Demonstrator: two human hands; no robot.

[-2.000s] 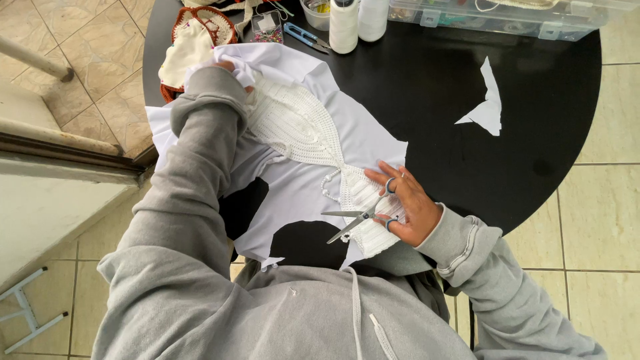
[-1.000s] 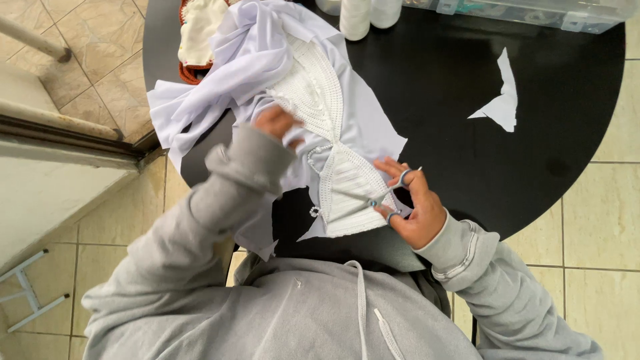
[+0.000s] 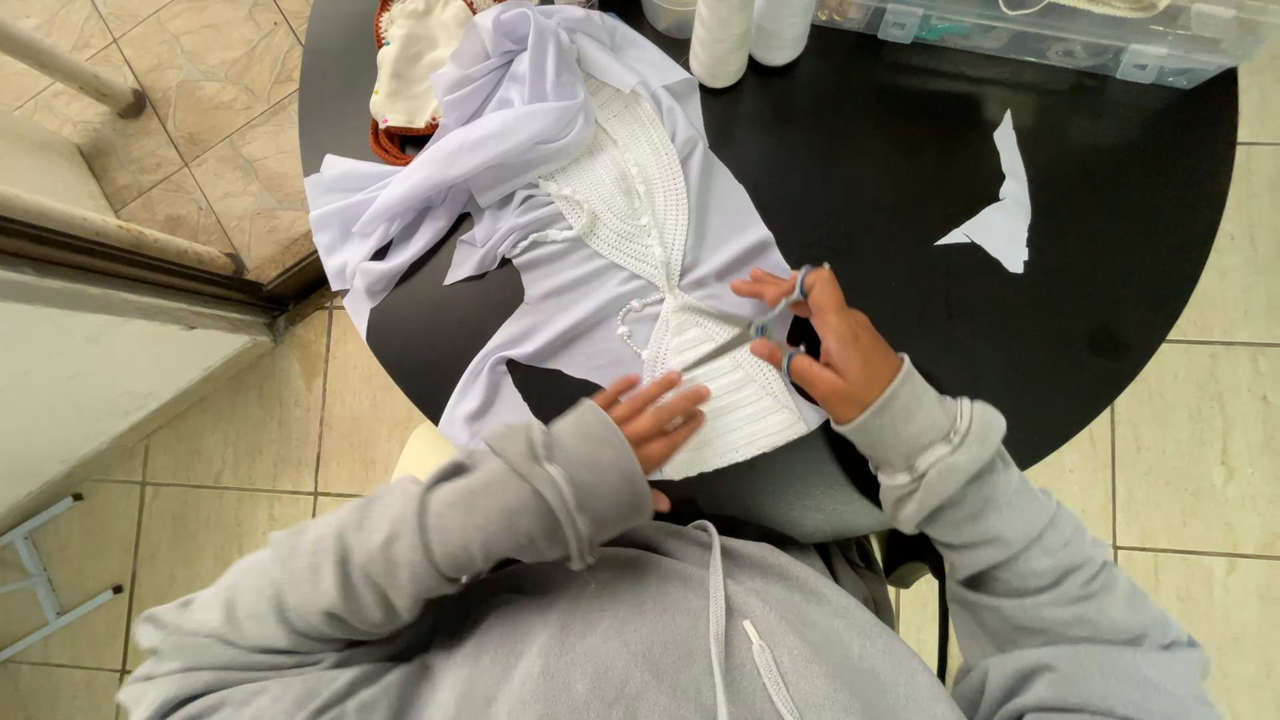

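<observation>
A white crocheted piece (image 3: 645, 190) with a ribbed lower part lies on thin white fabric (image 3: 570, 300), whose upper left portion is bunched in folds. My right hand (image 3: 835, 345) holds scissors (image 3: 725, 345) by the finger loops, over the right side of the crochet, blades pointing left and down. Flat and with fingers spread, my left hand (image 3: 655, 425) is at the lower left edge of the crochet, near the blade tips; whether it presses down cannot be told. A small beaded-looking loop (image 3: 625, 325) sticks out left of the crochet's narrow middle.
On the round black table (image 3: 860, 180) a white fabric scrap (image 3: 1010, 210) lies at the right. White thread cones (image 3: 720, 40) and a clear plastic organizer box (image 3: 1050, 50) stand along the far edge. A cream piece with orange-brown crocheted edging (image 3: 410, 75) is at the upper left.
My left hand has come from the upper left of the fabric down to the crochet's lower edge. The fabric at the upper left is now bunched. My right hand still holds the scissors.
</observation>
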